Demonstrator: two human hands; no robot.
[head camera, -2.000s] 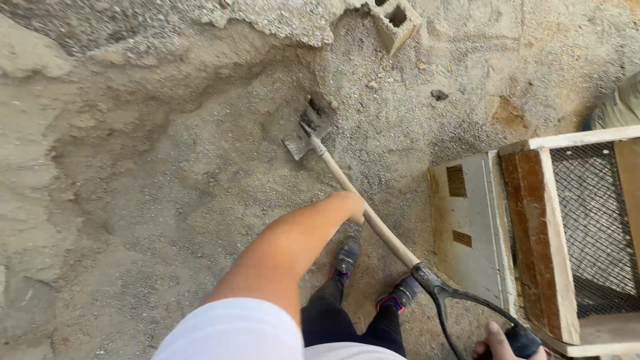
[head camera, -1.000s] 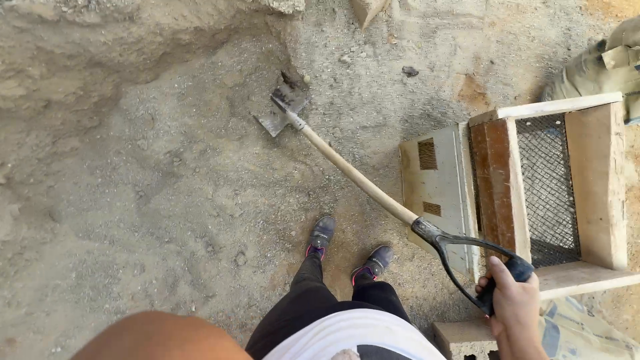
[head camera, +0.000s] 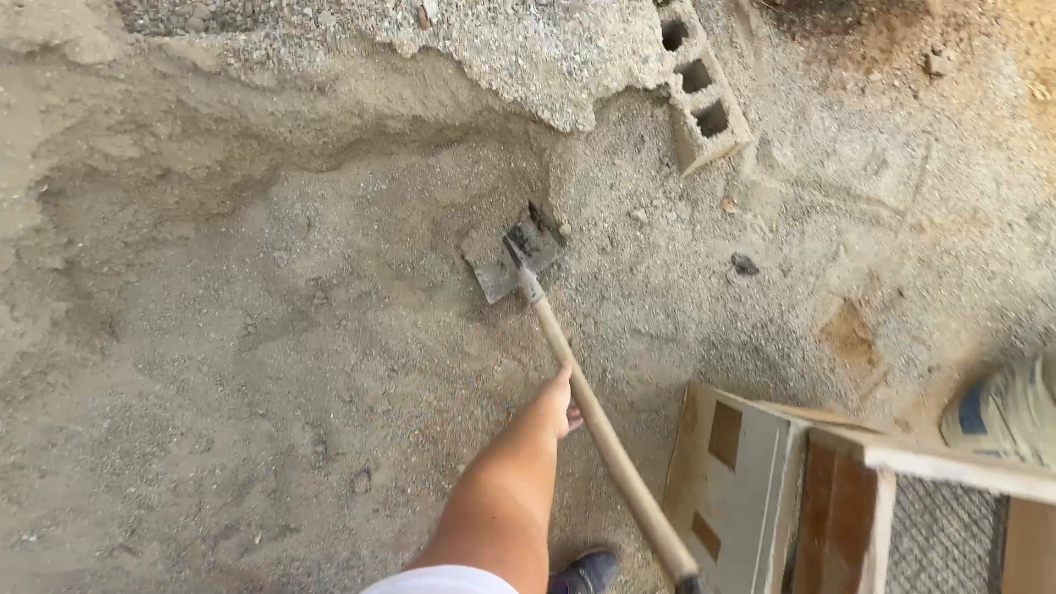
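Note:
A shovel with a pale wooden shaft (head camera: 615, 450) runs from the lower right up to its metal blade (head camera: 516, 256), which rests on the sandy ground below the foot of a sand bank. My left hand (head camera: 568, 404) is on the shaft below the blade, its fingers partly hidden behind the wood. The shaft's lower end meets the black handle piece (head camera: 686, 585) at the bottom edge. My right hand is out of view, as is the grip.
A hollow concrete block (head camera: 701, 99) lies beside the gravel-topped bank (head camera: 511, 49). At lower right stand a wooden frame with metal mesh (head camera: 945, 528) and a pale panel (head camera: 742, 487); a sack (head camera: 1006, 412) lies beyond. My shoe (head camera: 590, 571) shows at the bottom.
My left hand, out of view one second ago, is back on the shovel's shaft. My right hand, seen on the black grip then, has left the view. The view has shifted, showing the concrete block more fully.

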